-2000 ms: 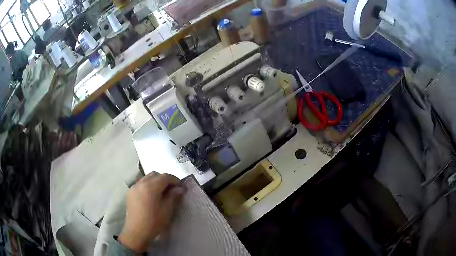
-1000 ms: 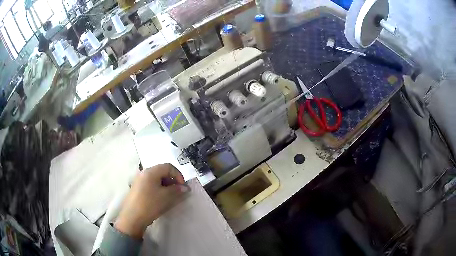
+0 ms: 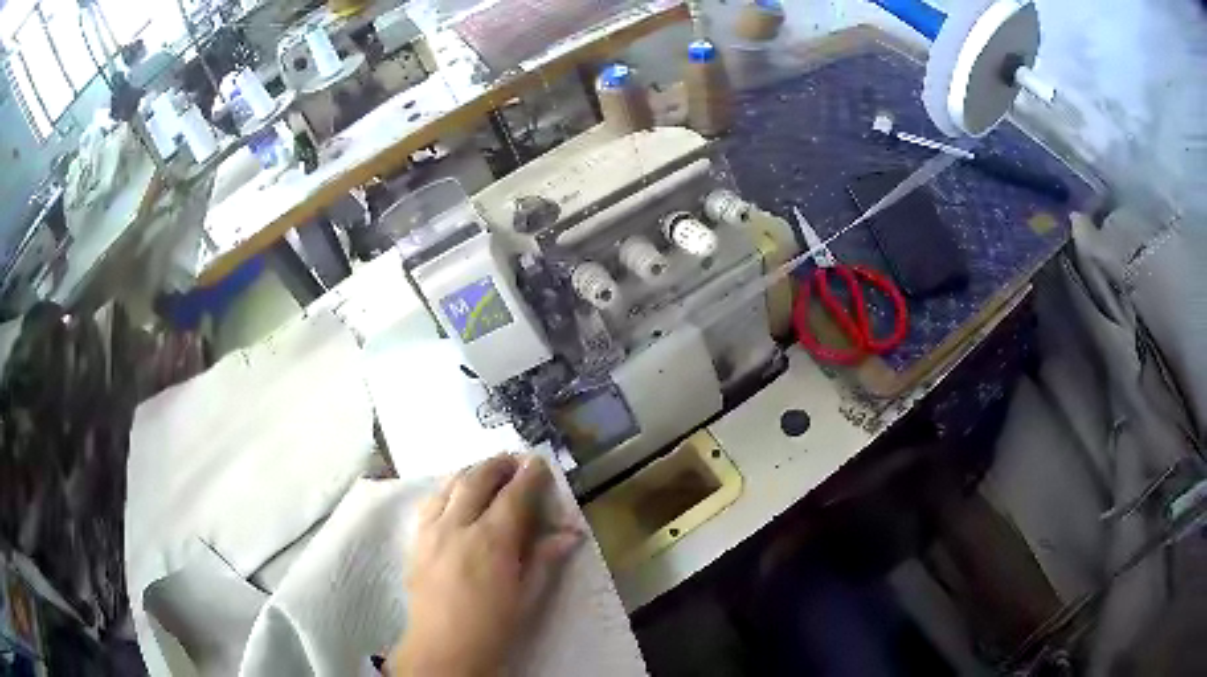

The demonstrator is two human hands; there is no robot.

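My left hand [image 3: 483, 569] lies palm down on a beige fabric panel [image 3: 344, 569], fingers bent and holding the cloth close to the needle area of the overlock machine [image 3: 477, 318]. The panel's upper edge reaches the machine's plate, and its right edge runs down beside the waste slot [image 3: 721, 496]. The cloth is raised in a fold left of the hand. Another beige panel [image 3: 252, 423] lies flat on the table at the left. My right hand is not in view.
Red-handled scissors [image 3: 851, 314] and a dark flat item [image 3: 913, 238] lie on the blue patterned cover [image 3: 807, 99]. A white tape roll [image 3: 973, 79] hangs at upper right, its strip running to the machine. Thread cones [image 3: 708, 93] stand behind. Dark cloth piles [image 3: 80, 437] are at the left.
My left hand has moved right and spread over the cloth, from a pinch at the panel's edge. The cloth left of the hand is now raised more. The view has shifted slightly.
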